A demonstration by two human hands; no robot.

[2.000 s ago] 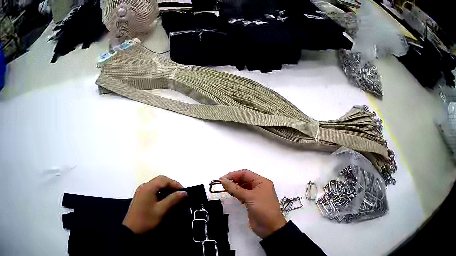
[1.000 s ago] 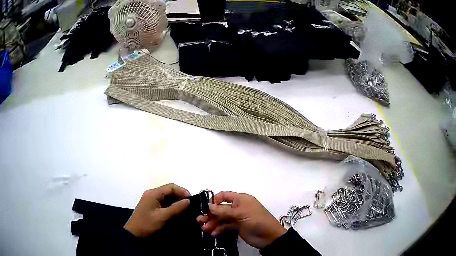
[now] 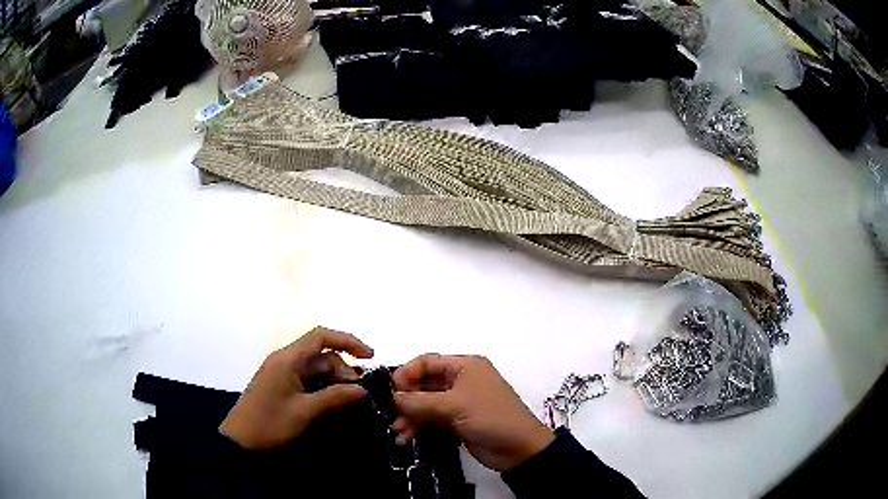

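Note:
My left hand (image 3: 297, 388) and my right hand (image 3: 472, 404) meet at the near middle of the table. Between their fingertips they pinch the end of a black strap (image 3: 378, 382). A slide buckle is at this end, mostly hidden by my fingers. Below lies a stack of black straps (image 3: 195, 429), its stepped left ends showing. Silver buckles on straps (image 3: 419, 479) show under my right hand. A few loose slide buckles (image 3: 574, 398) lie right of my right hand, beside a clear bag of buckles (image 3: 706, 365).
A beige strap bundle (image 3: 467, 210) lies across the white table (image 3: 127, 263), with small metal pieces at its right end. Black piles (image 3: 467, 78) and a pink fan (image 3: 248, 34) stand behind. A second hardware bag (image 3: 716, 122) is at the far right.
The buckle, first held apart in my right hand, came to the strap end and is now mostly hidden between my fingers. My right hand has moved left against my left hand.

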